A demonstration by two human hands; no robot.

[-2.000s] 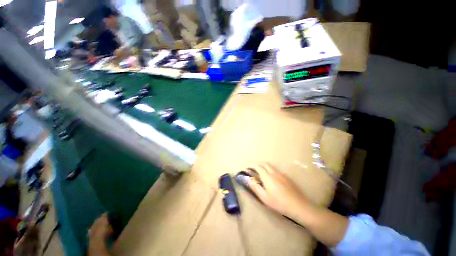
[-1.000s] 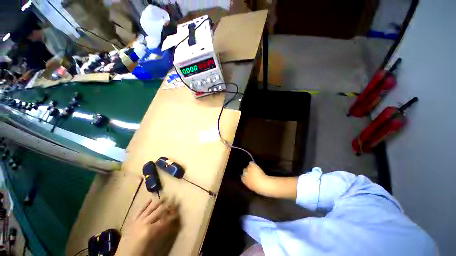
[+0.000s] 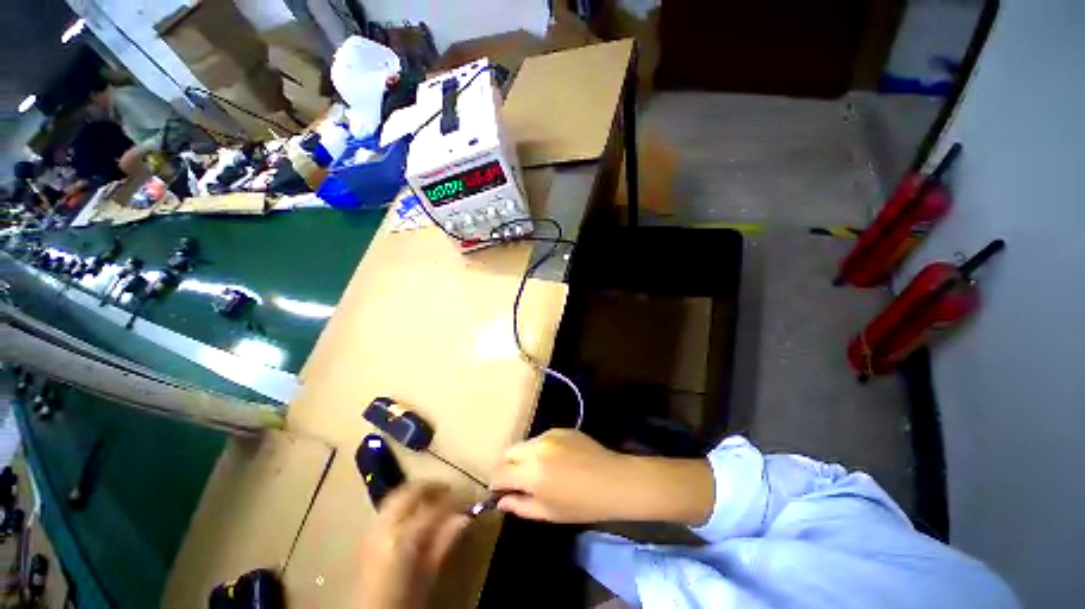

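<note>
Two black corded units lie on the tan cardboard: one unit [image 3: 399, 424] and a second unit [image 3: 380, 468] just below it, partly covered by my left hand. A thin dark cable [image 3: 458, 466] runs from the upper unit to my right hand [image 3: 550, 476], which pinches a small dark cable end [image 3: 485, 504] at the table edge. My left hand [image 3: 416, 532] is blurred beside it; whether its fingers hold anything is unclear. The supply test lead [image 3: 519, 321] loops from the bench power supply [image 3: 468, 167] over the edge to near my right hand.
A third black unit [image 3: 248, 591] lies at the bottom left of the cardboard. The green conveyor [image 3: 238, 258] carries several black units. A blue bin [image 3: 363, 170] stands behind the table. Red fire extinguishers [image 3: 914, 312] stand at right. A person works at the far left.
My right hand has moved from beyond the table edge left to the cable end. My left hand has moved right, towards it. The lower unit now lies a little lower in view.
</note>
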